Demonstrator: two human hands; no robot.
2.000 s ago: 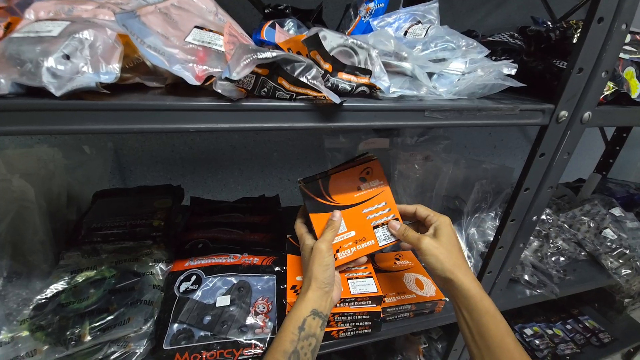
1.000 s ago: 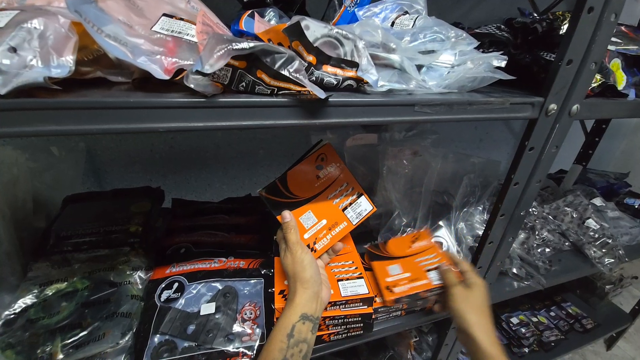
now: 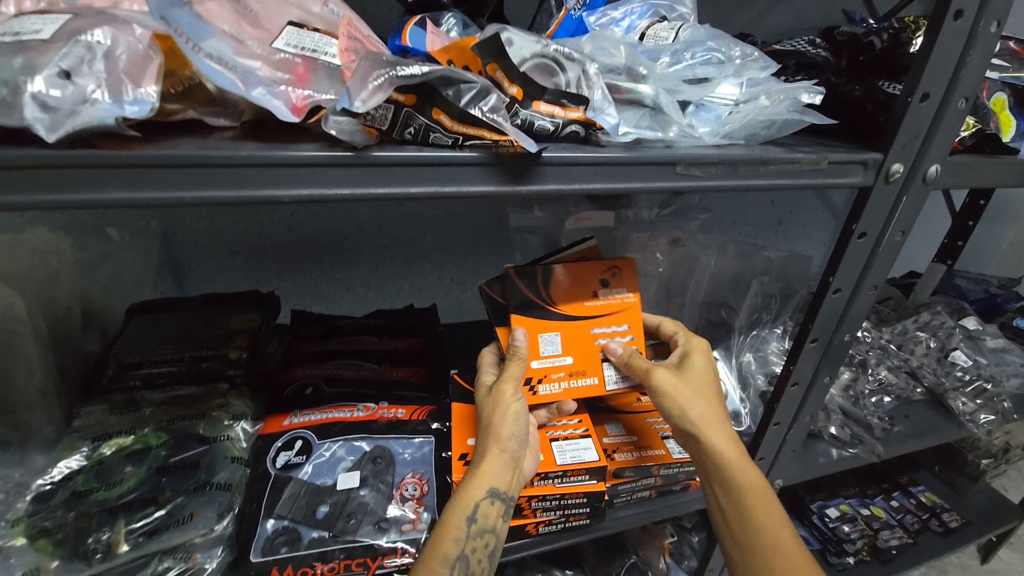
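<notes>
Both of my hands hold a small fanned bunch of flat orange and black clutch disc boxes (image 3: 576, 320) above the lower shelf. My left hand (image 3: 512, 400) grips them at the left and lower edge, its thumb on the front. My right hand (image 3: 680, 376) pinches the right edge of the front box, thumb on its face and fingers behind. Below them, like boxes lie in two stacks, a left stack (image 3: 560, 504) and a right stack (image 3: 652, 472), partly covered by my hands.
A black packet with a motorcycle part (image 3: 344, 488) lies left of the stacks, beside clear-wrapped packets (image 3: 128, 488). Overhead, a grey metal shelf edge (image 3: 400, 176) bears plastic-bagged parts (image 3: 560, 72). A perforated upright (image 3: 864, 240) stands at the right, with more bagged parts (image 3: 888, 376) beyond.
My right hand was low at the right stack with a blurred orange box one second ago; now it is up at the boxes in my left hand.
</notes>
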